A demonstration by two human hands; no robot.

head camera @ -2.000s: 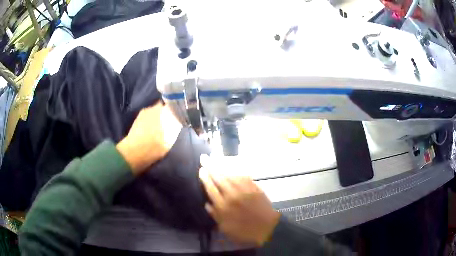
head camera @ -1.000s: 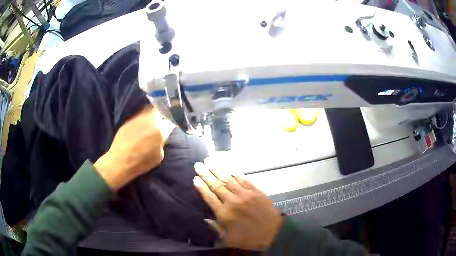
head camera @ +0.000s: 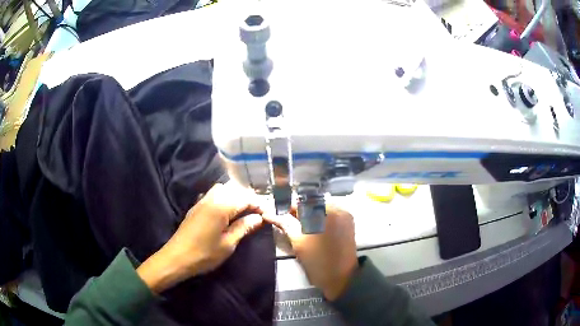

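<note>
The dark garment (head camera: 108,153) is heaped left of the sewing machine head (head camera: 394,95), with part of it hanging toward the table's front edge. My left hand (head camera: 213,229) lies on the garment, its thumb and fingers pinching the cloth just left of the needle area. My right hand (head camera: 327,245) is under the machine head, partly hidden behind the grey cylinder (head camera: 312,215). Its fingertips meet the left fingertips at the garment's edge; their exact hold is hard to see. The needle and presser foot are hidden behind the shiny metal guard (head camera: 280,172).
A black smartphone (head camera: 455,221) lies on the machine bed at the right. Yellow scissor handles (head camera: 381,191) show under the arm. A measuring tape (head camera: 483,270) runs along the table's front edge. A grey post (head camera: 256,54) stands on the head. More dark cloth (head camera: 127,16) lies at the back left.
My right hand has moved from flat on the garment up under the head, beside my left fingertips. The garment's right edge now hangs straighter. The camera view has shifted.
</note>
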